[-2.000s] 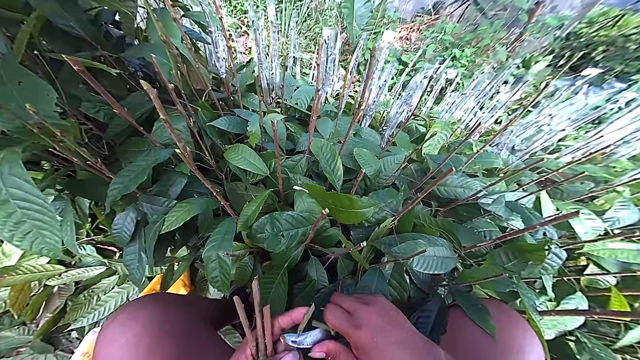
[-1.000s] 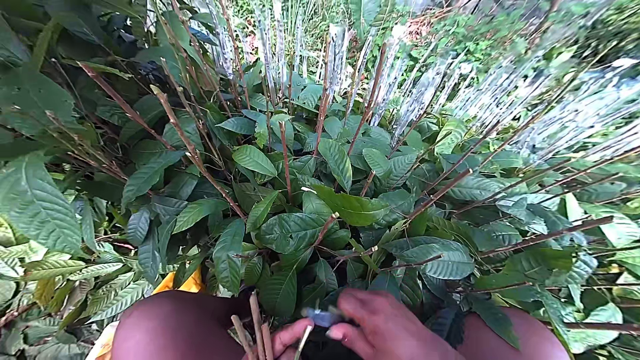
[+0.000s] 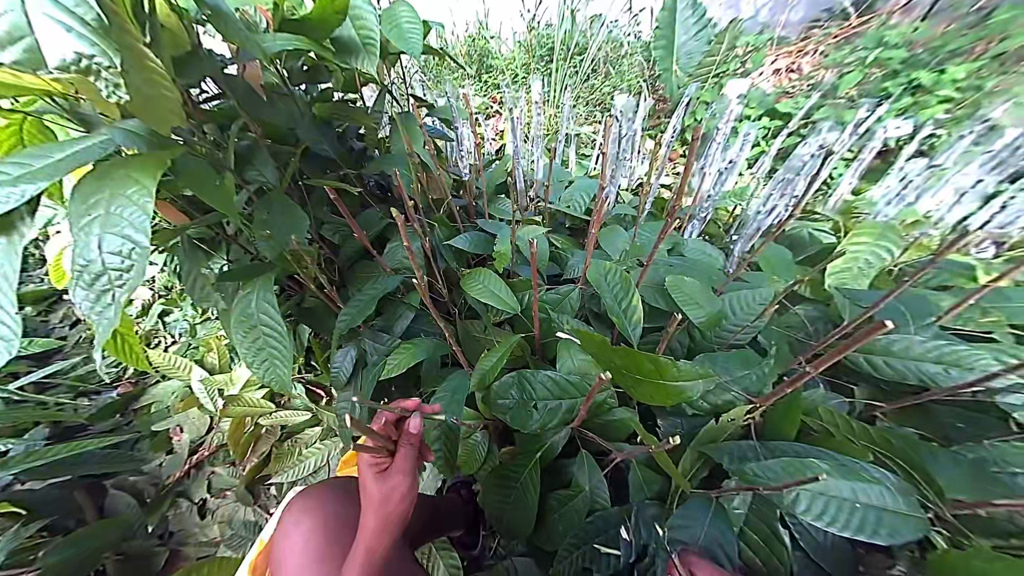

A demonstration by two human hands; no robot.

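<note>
My left hand (image 3: pixel 392 456) is raised over my knee, its fingers closed on several cut stems. One thin green stem (image 3: pixel 400 407) lies across the fingertips, and thicker brown stem pieces (image 3: pixel 368 435) point left out of the grip. Part of what seems to be my right hand (image 3: pixel 698 562) shows at the bottom edge among dark leaves; its fingers and anything in them are hidden. Ahead stand leafy plants with bare cut stems, one upright reddish stem (image 3: pixel 535 296) near the middle and a thicker slanted one (image 3: pixel 824 364) at right.
Stems wrapped in clear plastic film (image 3: pixel 720 160) stand in rows behind the plants. Large leaves (image 3: pixel 112 240) hang at the left. My bent knee (image 3: pixel 328 532) and a yellow cloth (image 3: pixel 348 464) are at the lower left, beside leaf-covered ground.
My hands were together at the bottom with a metal blade between them; now they are apart. My left hand has moved up and left with the stems. The blade is out of sight. The view has shifted.
</note>
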